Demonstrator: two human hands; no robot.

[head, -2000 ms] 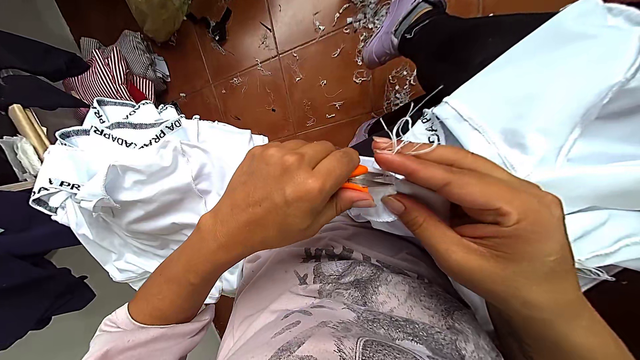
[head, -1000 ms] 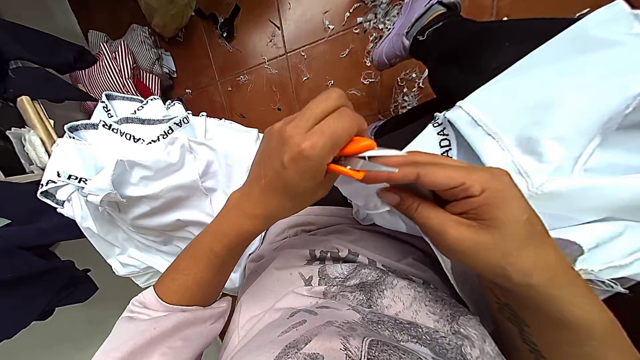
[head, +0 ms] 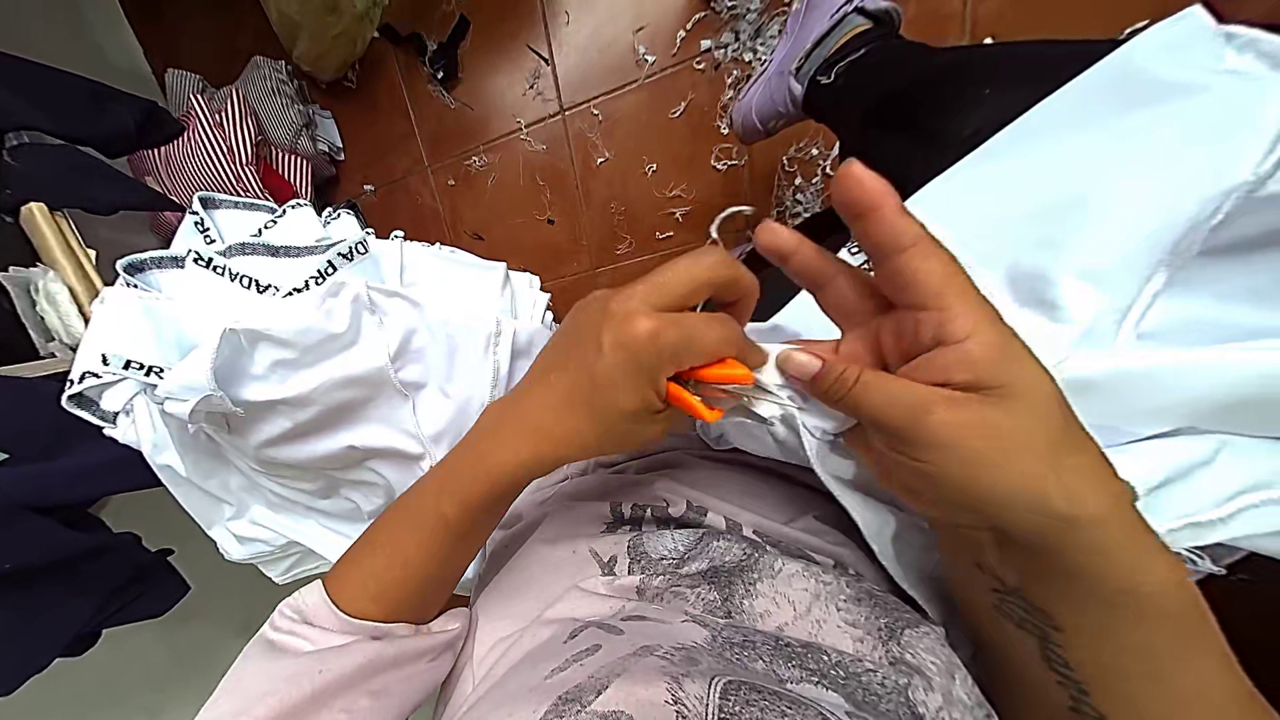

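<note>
My left hand [head: 650, 360] is closed around small orange-handled thread snips [head: 712, 385], whose metal blades point right against the white cloth. A white thread loop [head: 732, 218] stands up above its fingers. My right hand [head: 920, 370] pinches the edge of a white knit garment [head: 1110, 270] between thumb and index finger, with its other fingers spread. That garment lies over my lap and spreads to the right. To the left is a pile of white garments [head: 300, 400] with lettered waistbands.
Thread scraps [head: 675, 190] litter the tiled floor [head: 500, 210]. Striped cloths [head: 215, 145] lie at the upper left, near a beige sack [head: 325, 35]. Dark navy garments [head: 70, 530] hang at the left edge. A purple shoe [head: 780, 75] is at the top.
My right hand's outer fingers have spread apart. The snips, seen near my right fingertips one second ago, now sit lower against the cloth, still in my left hand.
</note>
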